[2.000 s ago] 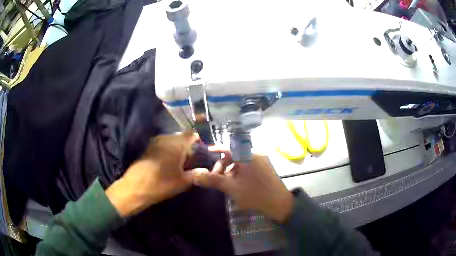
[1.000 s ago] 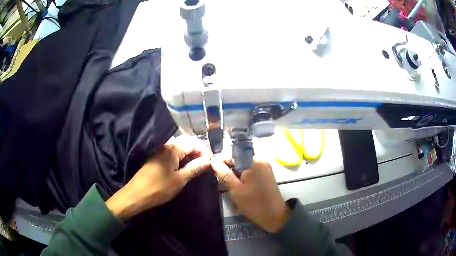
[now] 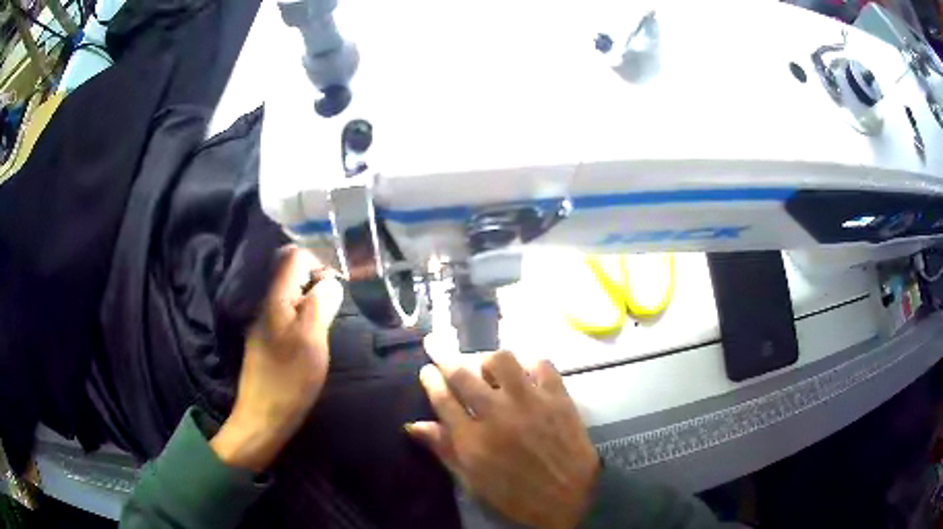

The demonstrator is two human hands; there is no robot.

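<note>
The black garment (image 3: 341, 434) lies under the left end of the white sewing machine head (image 3: 465, 114) and is heaped to the left. My left hand (image 3: 284, 356) pinches the cloth between thumb and fingers, left of the curved metal guard (image 3: 357, 238). My right hand (image 3: 512, 434) lies palm down at the garment's right edge, fingers bent, just below the grey cylinder (image 3: 478, 318); its fingertips are partly hidden, and whether it grips the cloth is unclear. The needle area is blurred by glare.
Yellow scissor handles (image 3: 626, 294) lie behind and right of the grey cylinder. A black smartphone (image 3: 753, 315) lies right of them. A measuring tape (image 3: 724, 415) runs along the table's front edge. A knobbed grey post (image 3: 323, 47) stands on the machine head.
My hands, together at the needle a second ago, are now apart: the left is farther left, the right flatter on the cloth's edge. The view has shifted a little.
</note>
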